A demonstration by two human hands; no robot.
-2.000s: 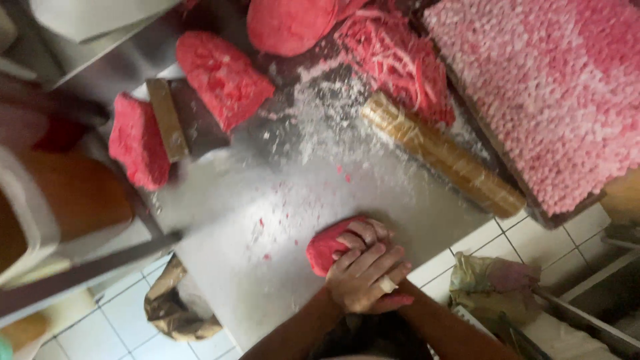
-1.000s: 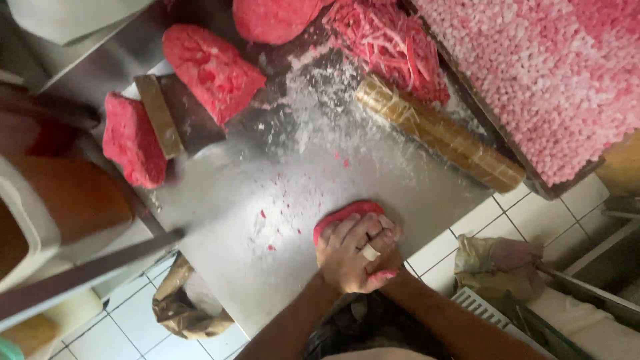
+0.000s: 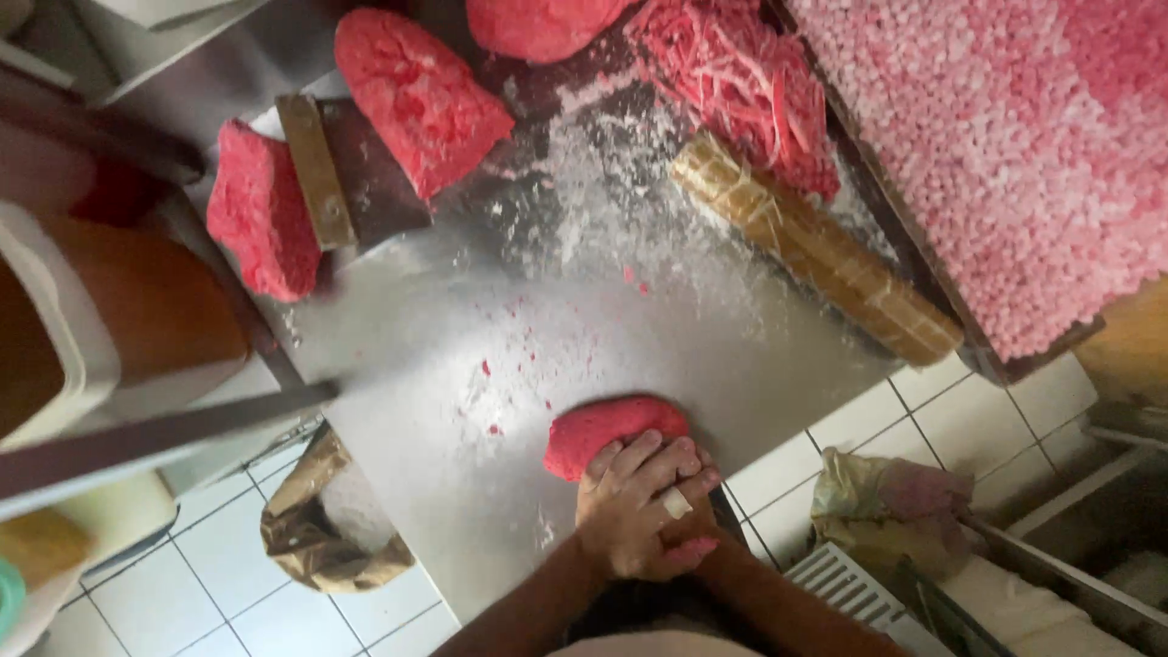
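Observation:
A smooth lump of pink dough (image 3: 611, 433) lies near the close edge of the steel table (image 3: 438, 511). My left hand (image 3: 630, 502), with a pale band around one finger, is laid over my right hand (image 3: 701, 516) at the lump's near side. Most of the right hand is hidden beneath it, so its grip on the dough does not show. Pink colour shows by the heels of the hands. Farther off are a large pink dough piece (image 3: 415, 100), another chunk (image 3: 265, 214) and a scraper with a wooden handle (image 3: 315, 173).
A tape-wrapped roller (image 3: 817, 251) lies at the right beside floury pink strips (image 3: 748, 91). A tray of small pink pieces (image 3: 1004, 146) stands beyond. White flour dusts the table. An orange-brown tub (image 3: 146, 310) is at left; an open paper bag (image 3: 338, 529) is below it.
The stacked hands now sit at the lump's near side, and more of the dough shows beyond the fingers than one second ago.

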